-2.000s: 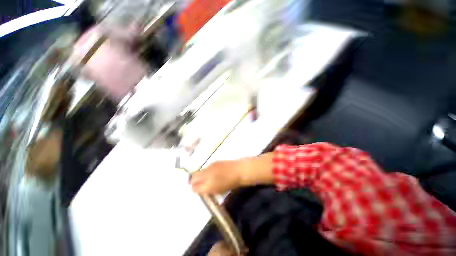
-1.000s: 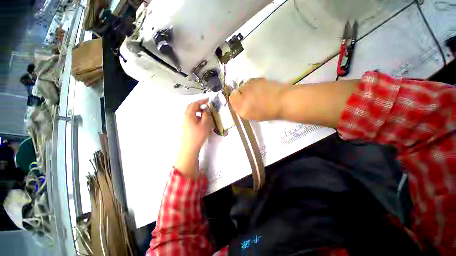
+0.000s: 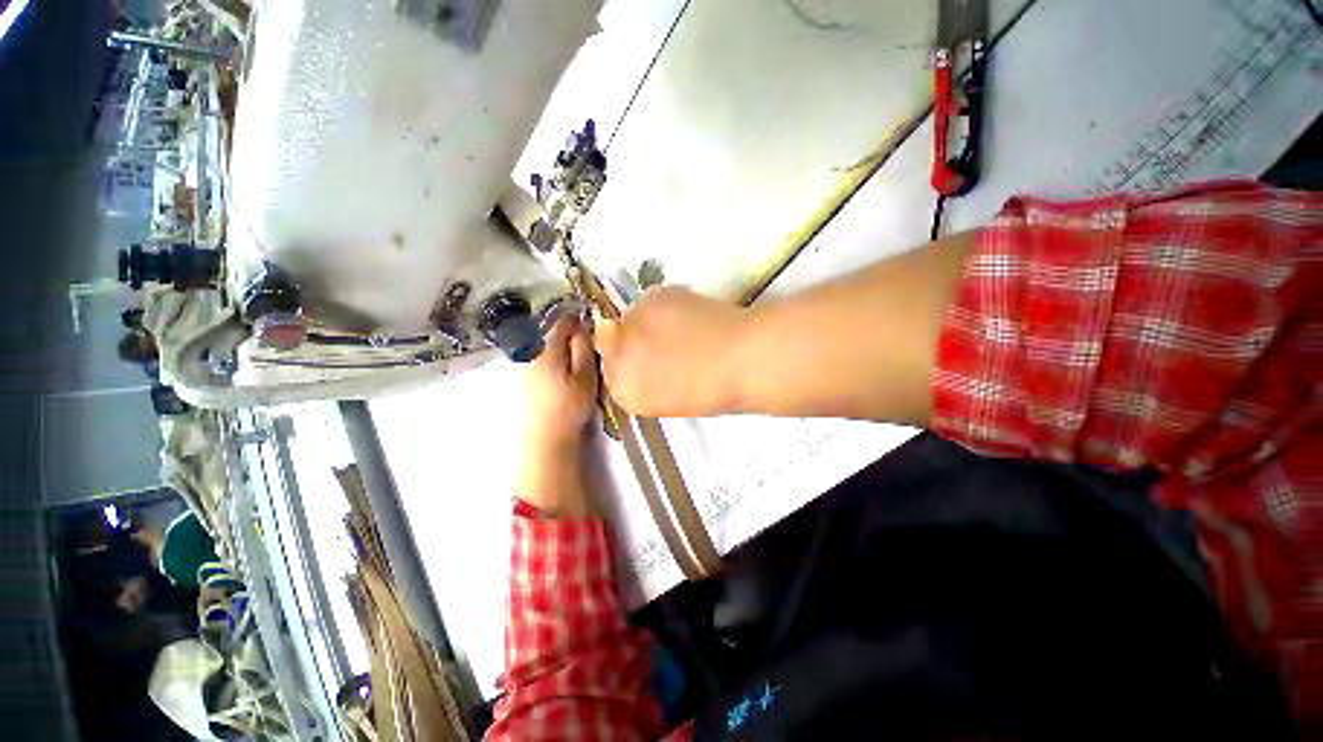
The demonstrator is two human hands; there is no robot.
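Observation:
A narrow brown strap [image 3: 662, 486] with a pale line runs from the presser foot area [image 3: 569, 254] down over the table's front edge. My right hand [image 3: 675, 352] is closed on the strap just in front of the needle area. My left hand [image 3: 562, 380] is beside it, fingertips at the strap's left side under the machine head. The needle and the strap's upper end are mostly hidden by my fingers and the machine. The large white sewing machine [image 3: 385, 160] stands over them.
Red-handled thread snips [image 3: 953, 123] lie right of the machine. A bundle of brown strips [image 3: 408, 652] hangs left of the table. The white tabletop [image 3: 435, 478] carries a printed ruler scale [image 3: 1212, 94]. A dark apron [image 3: 929, 609] covers my lap. A person [image 3: 131, 558] is at the far left.
Since one second ago, my left hand has closed in beside my right hand at the strap. The view has shifted, so the machine head looks larger. The blurred earlier view showed my right hand on the strap.

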